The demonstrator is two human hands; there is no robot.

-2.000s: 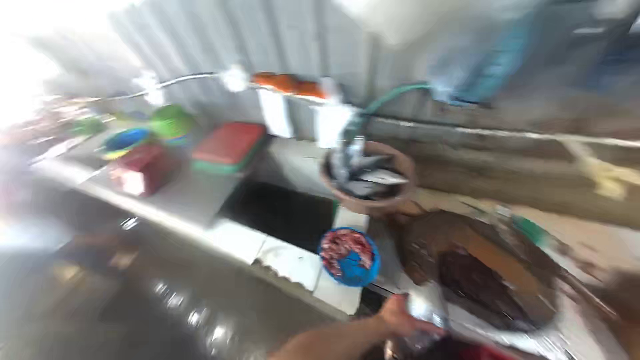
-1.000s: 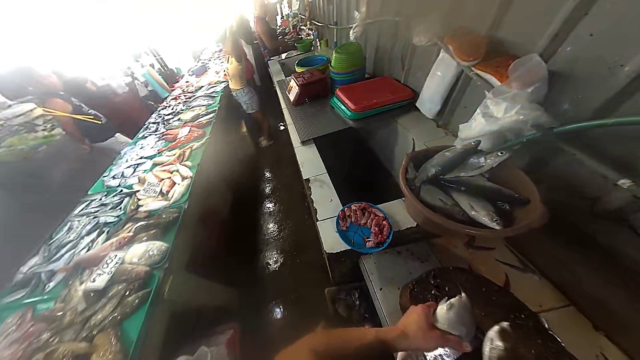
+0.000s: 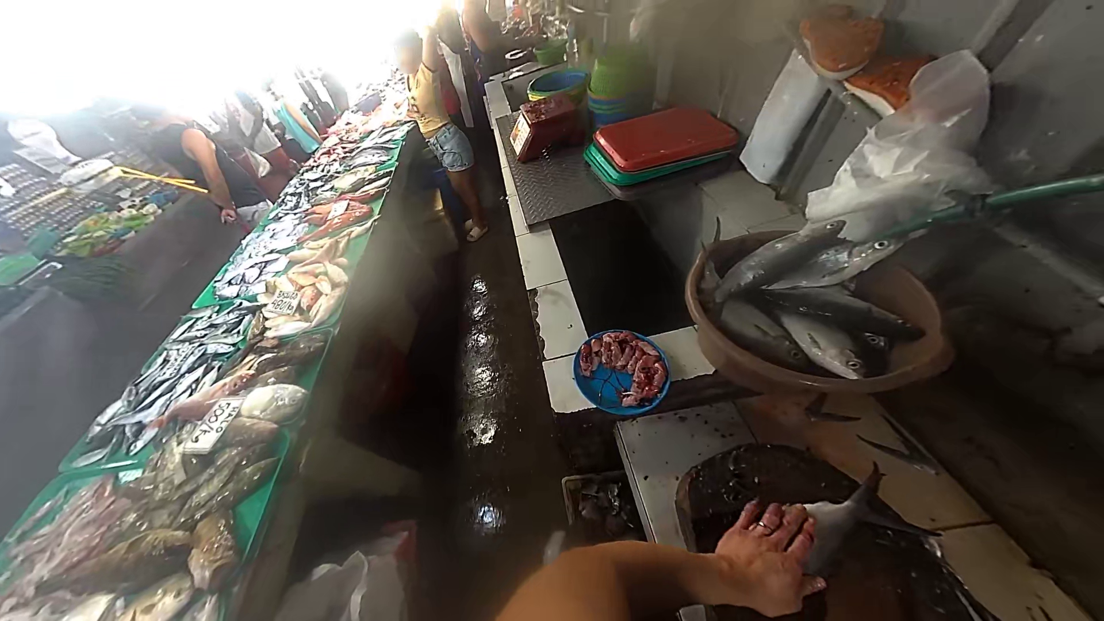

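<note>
My left hand (image 3: 769, 556) reaches in from the bottom, palm down with a ring on one finger, gripping a silvery fish (image 3: 830, 526). The fish lies on a dark, wet round chopping block (image 3: 750, 474), its forked tail pointing to the upper right. Part of its body is hidden under the hand. My right hand is not in view. Beyond the block, a brown plastic basin (image 3: 936, 358) holds several whole silvery fish (image 3: 832, 341). Left of the basin, a blue plastic plate (image 3: 608, 395) carries reddish pieces of fish or meat (image 3: 636, 362).
Left of the basin is a dark recess (image 3: 617, 267) in the tiled counter. Behind it are red and green trays (image 3: 668, 138), a red weighing scale (image 3: 543, 125) and stacked basins (image 3: 619, 82). A hose (image 3: 1035, 191) crosses at right. Across the wet aisle, fish fill a display; a person (image 3: 448, 129) stands there.
The view has swung between the frames. Since one second ago, my left hand has moved from a blurred pale thing at the near side of the block to lie over the fish near its tail.
</note>
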